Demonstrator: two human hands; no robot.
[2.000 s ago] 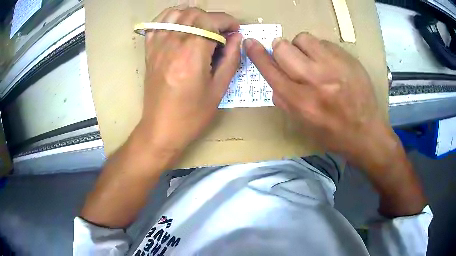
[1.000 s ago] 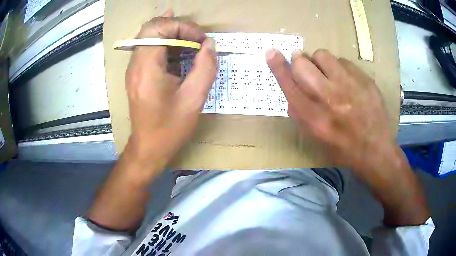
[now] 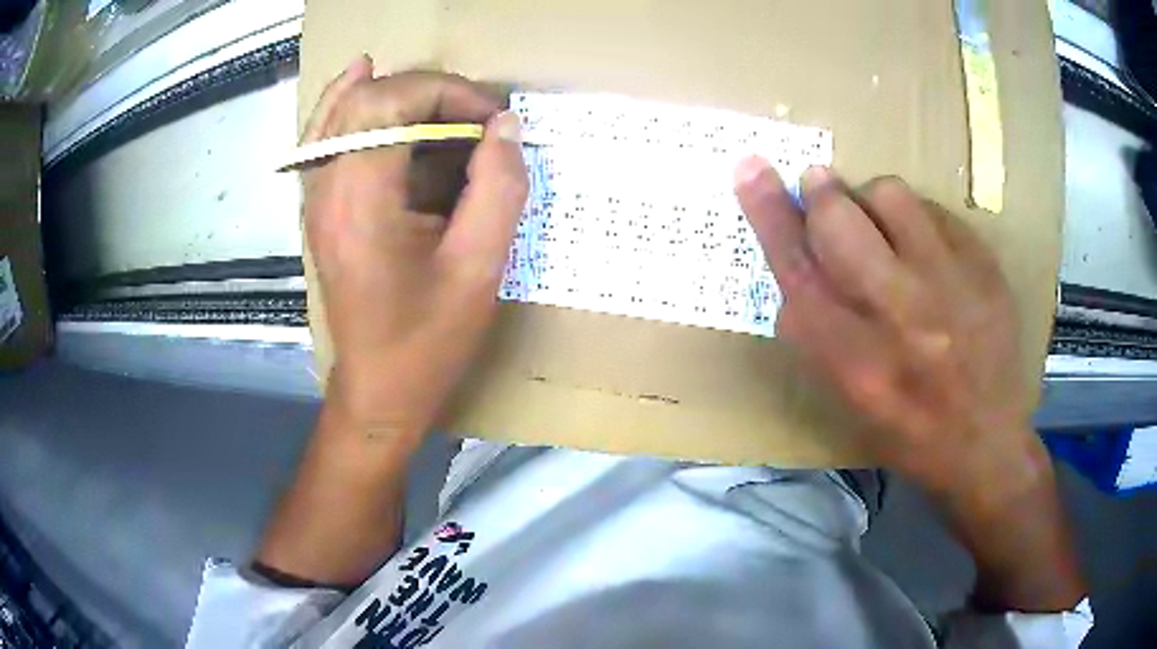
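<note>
A white panel (image 3: 634,216) with rows of small dark dots lies on the brown cardboard (image 3: 609,412), slightly tilted. My left hand (image 3: 412,216) is at its left edge, with a narrow pale-yellow tape roll (image 3: 393,140) looped round the fingers and seen edge-on. Its thumb and forefinger are pinched at the panel's upper left corner. A thin strip seems to run from there along the upper part of the panel; it is hard to see. My right hand (image 3: 875,279) presses a fingertip on the panel's upper right part, the other fingers curled at its right edge.
A yellow-handled cutter (image 3: 983,127) lies on the cardboard at the upper right. Tiny pale scraps lie beyond the panel. Metal rails (image 3: 190,311) run on both sides. A labelled carton (image 3: 19,241) stands at far left, and a blue crate (image 3: 1089,459) is low at right.
My left hand has moved away from my right hand along the panel, uncovering more of it. The cardboard and panel now appear further right and lower in view, and the panel is more tilted.
</note>
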